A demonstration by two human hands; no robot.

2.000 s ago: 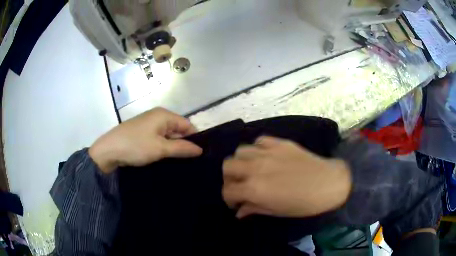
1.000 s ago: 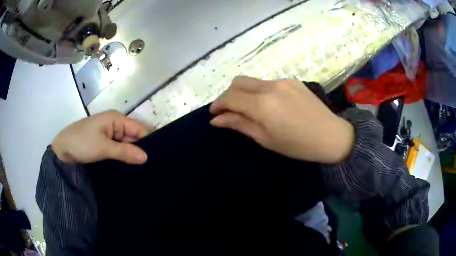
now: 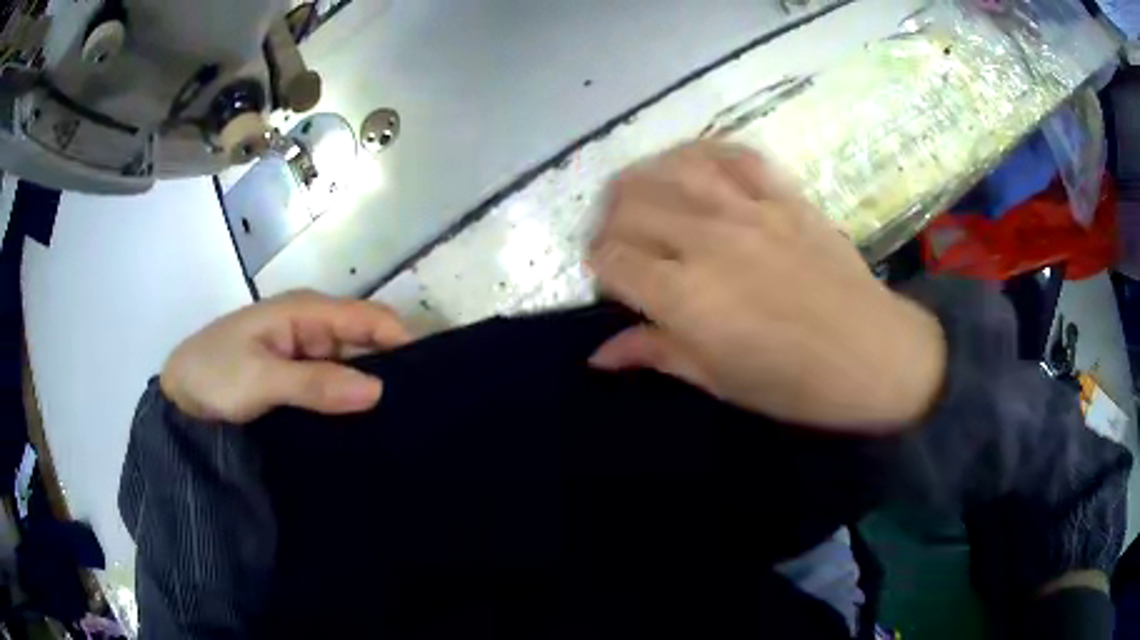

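A large black fabric panel (image 3: 538, 488) hangs over the table's front edge and fills the lower middle of the view. My left hand (image 3: 281, 356) pinches its upper edge at the left, thumb on top and fingers beneath. My right hand (image 3: 775, 294) is blurred at the upper edge further right, thumb on the cloth and fingers raised a little above it; whether it grips the cloth is unclear. The lower part of the panel is too dark to show folds.
The white sewing machine head (image 3: 138, 100) stands at upper left, its lamp lighting the needle plate (image 3: 269, 206). Worn clear plastic (image 3: 925, 138) covers the table's front edge. A red bag (image 3: 1031, 231) and an orange-handled tool (image 3: 1090, 398) are at right. Dark cloth lies at lower left.
The right hand has moved along the cloth edge from the middle, and its fingers have lifted and spread since a second ago. The left hand keeps its pinch. The view has shifted.
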